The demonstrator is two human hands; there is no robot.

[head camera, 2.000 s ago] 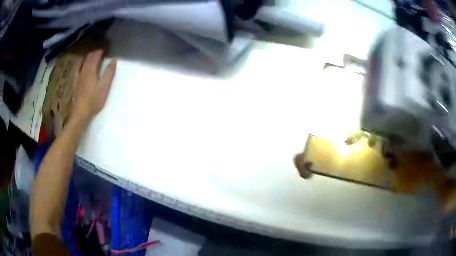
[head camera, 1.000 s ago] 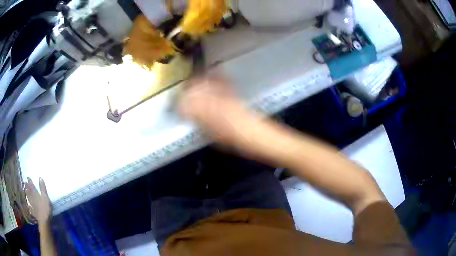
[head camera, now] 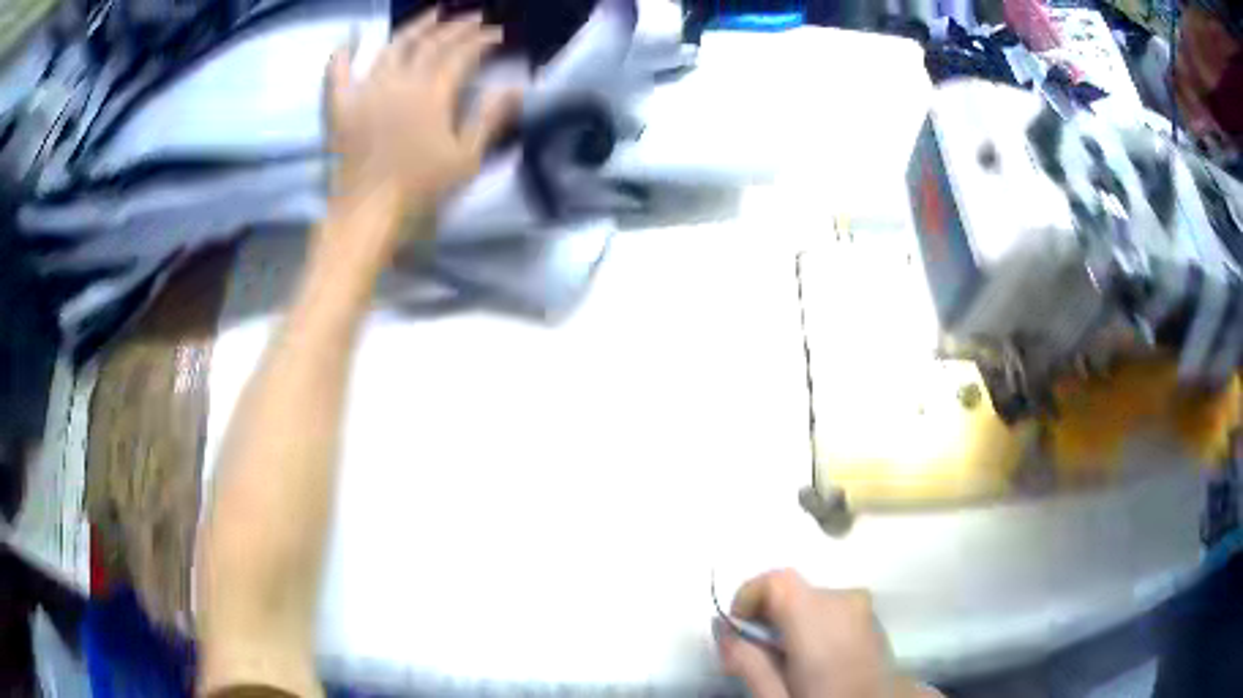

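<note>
A loose heap of pale grey-white and black cut fabric pieces lies at the back left of the white table. My left hand is on or just over the heap, fingers spread; blur hides whether it presses on the cloth. My right hand is at the table's front edge, cut off by the picture's bottom, its fingers closed on a small thin metal tool, perhaps snips.
The sewing machine head stands at the right, with yellow-orange fluffy cloth by it and a lit plate below. Brown cardboard lies at the table's left end. A blue basket is below it.
The view has swung back left. My left hand has moved from the cardboard to the fabric heap. My right hand, blurred near the machine before, is now at the front edge with the thin tool.
</note>
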